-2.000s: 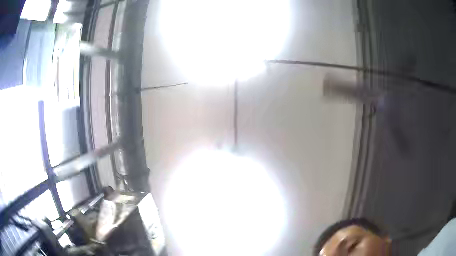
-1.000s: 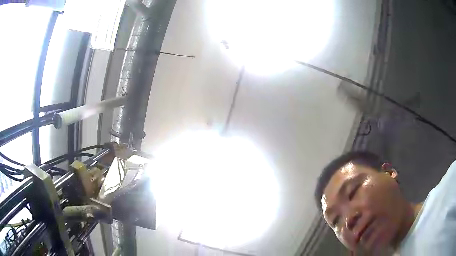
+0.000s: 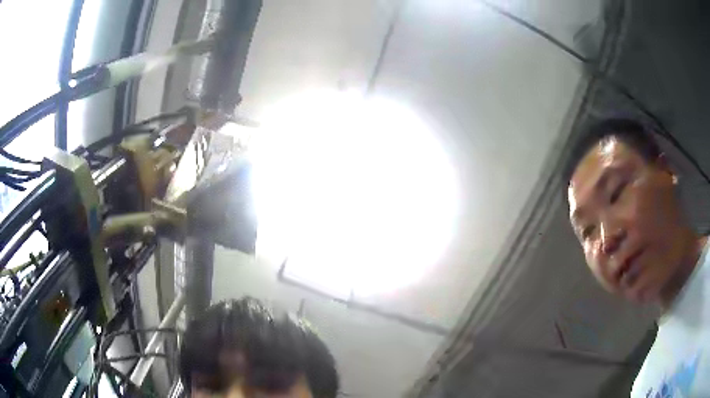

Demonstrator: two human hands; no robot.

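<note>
Neither my left hand nor my right hand is in the picture. The view points up at the pale ceiling (image 3: 311, 39) with a bright, glaring lamp (image 3: 354, 190) in the middle. A person (image 3: 623, 218) in a light top leans in at the right. The top of another person's head (image 3: 261, 350), with dark hair, shows at the bottom edge. No cables being handled, loading bars or mat can be seen.
At the left stands machinery with a pale upright plate (image 3: 86, 225), dark bars and hoses. A dark box-like part (image 3: 226, 206) is beside it. A thick grey pipe or beam (image 3: 233, 54) runs up behind. Bright windows (image 3: 35, 54) are at the upper left.
The view has tilted down and shifted. The lamps and machinery sit higher in the picture, more of the person at the right shows, and a second head has appeared at the bottom.
</note>
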